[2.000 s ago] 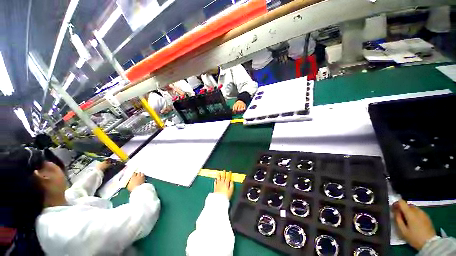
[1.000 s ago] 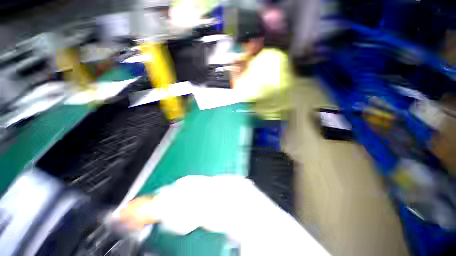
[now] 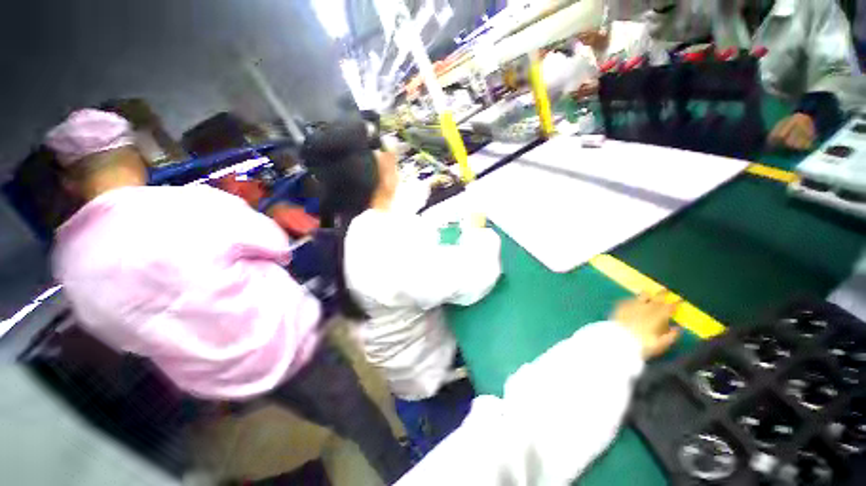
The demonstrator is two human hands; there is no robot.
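The black foam tray [image 3: 655, 403] lies at the lower right, cut off by the picture's edge. Its square pockets hold several round units [image 3: 721, 381] with shiny silver rims and dark faces. My left hand [image 3: 649, 323] rests on the yellow tape line of the green bench, just beyond the tray's left corner, fingers apart and holding nothing. My right hand is not in view.
A large white board [image 3: 608, 195] lies on the bench ahead. A worker in white [image 3: 408, 275] sits at the left, with a person in pink [image 3: 180, 285] behind. A black rack with red tops [image 3: 679, 104], another worker's hand [image 3: 794, 131] and a white tray [image 3: 836, 171] are beyond.
The view swung right with strong blur, then far left. The foam tray now sits at the lower right, and the large black tray and my right hand are out of view.
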